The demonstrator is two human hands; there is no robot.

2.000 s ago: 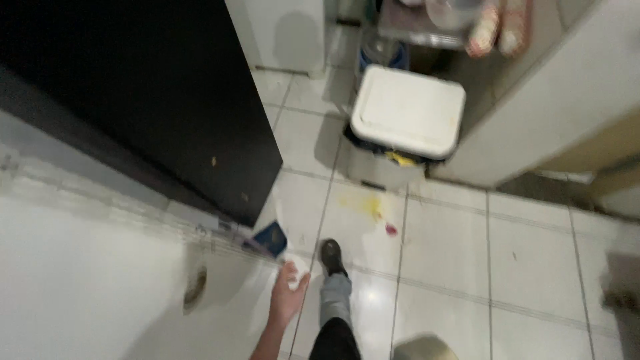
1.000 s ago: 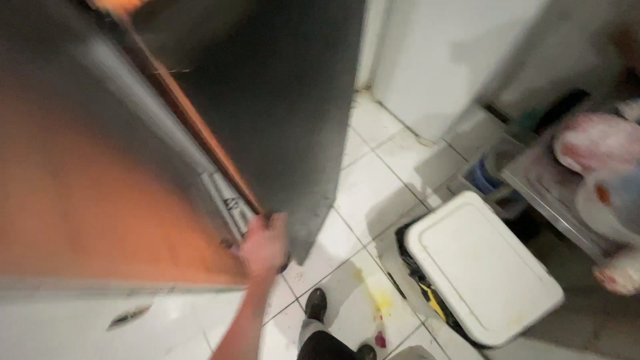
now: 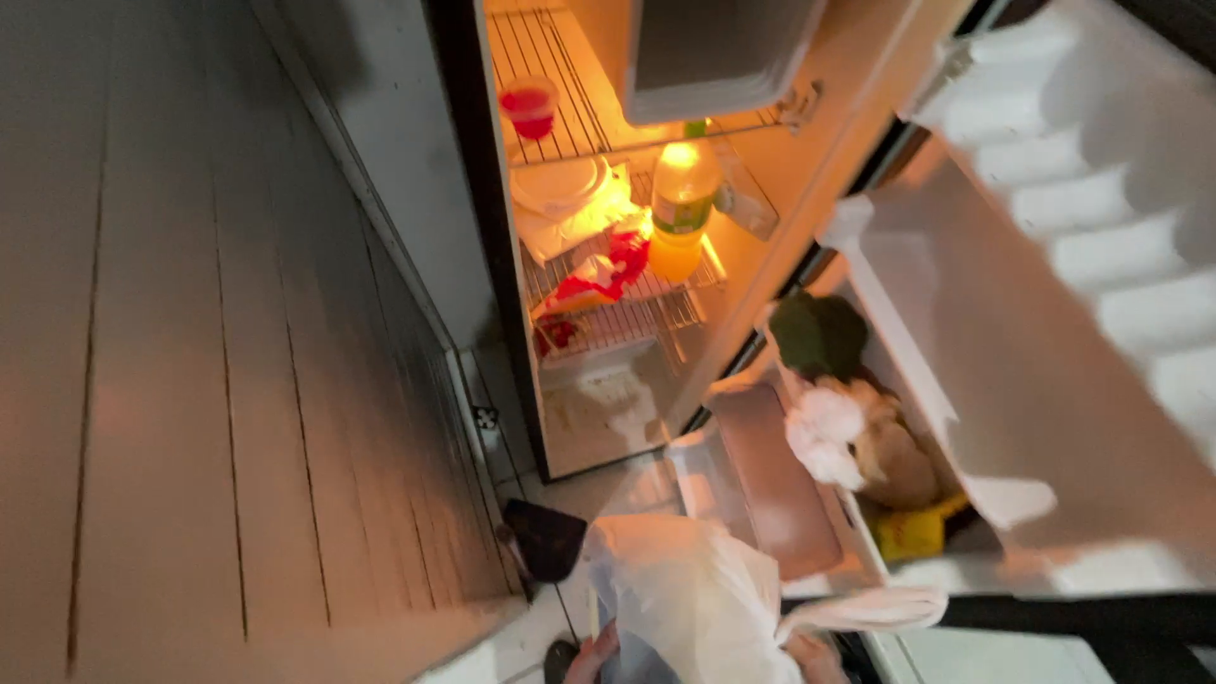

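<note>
A whitish plastic bag (image 3: pixel 693 598) fills the bottom middle of the head view, between my hands. My left hand (image 3: pixel 594 655) grips its left side at the lower edge. At the bag's gathered, tied-looking end, my right hand (image 3: pixel 815 657) holds it, partly cut off by the frame. In front stands a lit, opened refrigerator with wire shelves (image 3: pixel 546 57). On them are a cup of red contents (image 3: pixel 529 106), a bottle of orange-yellow drink (image 3: pixel 682 214), a red and white package (image 3: pixel 598 275) and a round lidded container (image 3: pixel 560 185).
The refrigerator door (image 3: pixel 1045 323) is swung out at the right, its bins holding a green item (image 3: pixel 819 334), whitish bundles (image 3: pixel 860 437) and a yellow packet (image 3: pixel 910 532). A panelled wall (image 3: pixel 237 332) runs along the left. A dark dustpan-like object (image 3: pixel 544 540) is on the tiled floor.
The view has swung strongly. One second ago a hand was at the edge of the refrigerator door; now the lit interior faces me and both hands hold a plastic bag.
</note>
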